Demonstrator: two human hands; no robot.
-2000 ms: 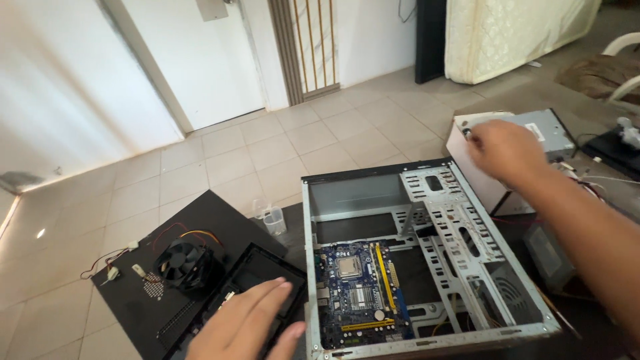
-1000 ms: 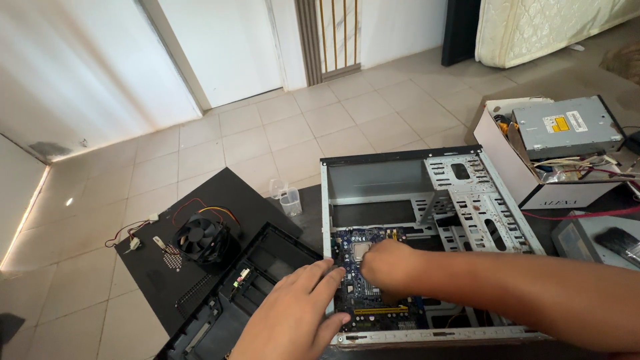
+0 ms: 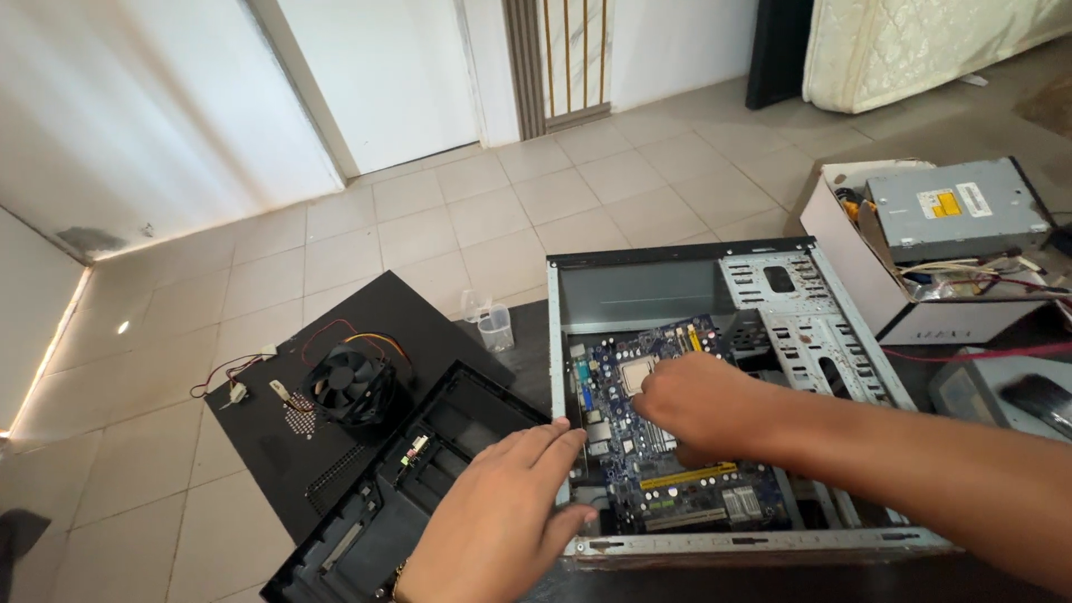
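Note:
A metal computer case (image 3: 854, 360) lies open on a black table. In it sits a blue motherboard (image 3: 662, 452), tilted relative to the case, with a processor (image 3: 636, 374) in its socket. My right hand (image 3: 708, 406) is closed over the board beside the processor; whether its fingers hold something is hidden. My left hand (image 3: 519, 494) rests with fingers apart at the case's left edge, holding nothing. Left of it lie a black plastic front panel (image 3: 368, 502), a black side panel (image 3: 260, 435) and a black cooling fan (image 3: 352, 385).
An optical drive (image 3: 955, 205) lies on a white cardboard box (image 3: 963, 322) of cables at the right. Near it are a grey metal unit (image 3: 976, 394) and a black brush (image 3: 1038, 398). A small clear plastic container (image 3: 496, 327) stands behind the front panel.
My right hand has moved from the white box to the motherboard. My left hand has come to the case's left edge. The motherboard now sits more tilted in the case than before.

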